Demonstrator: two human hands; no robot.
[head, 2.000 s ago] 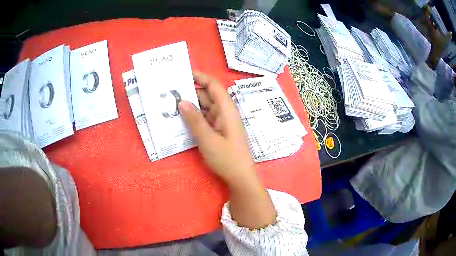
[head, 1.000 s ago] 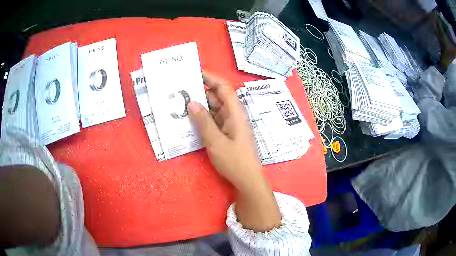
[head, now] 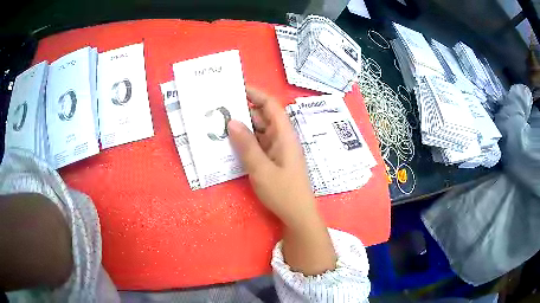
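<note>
My right hand (head: pixel 275 157) grips the right edge of a white user manual (head: pixel 207 157) with a ring picture, thumb on top, fingers partly hidden. A QR leaflet (head: pixel 176 121) shows beneath the manual's left edge. Both are over the red-orange mat (head: pixel 195 248). Three manual stacks (head: pixel 124 97) stand side by side at the mat's left. A QR leaflet pile (head: pixel 331 139) lies just right of my hand. My left hand is not in view; only a sleeve (head: pixel 86 237) and a dark blurred part of the arm show at lower left.
A second leaflet pile (head: pixel 328 53) leans at the mat's upper right. Tangled rubber bands (head: pixel 385 112) with orange bits lie beside the mat. Bulk leaflets (head: pixel 453 115) are stacked on the dark bench farther right. A person's pale sleeve (head: pixel 497 219) is at the right edge.
The view has shifted slightly, so the mat and stacks appear farther right. My right hand keeps the same hold on the manual. The other person's arms at upper right have moved.
</note>
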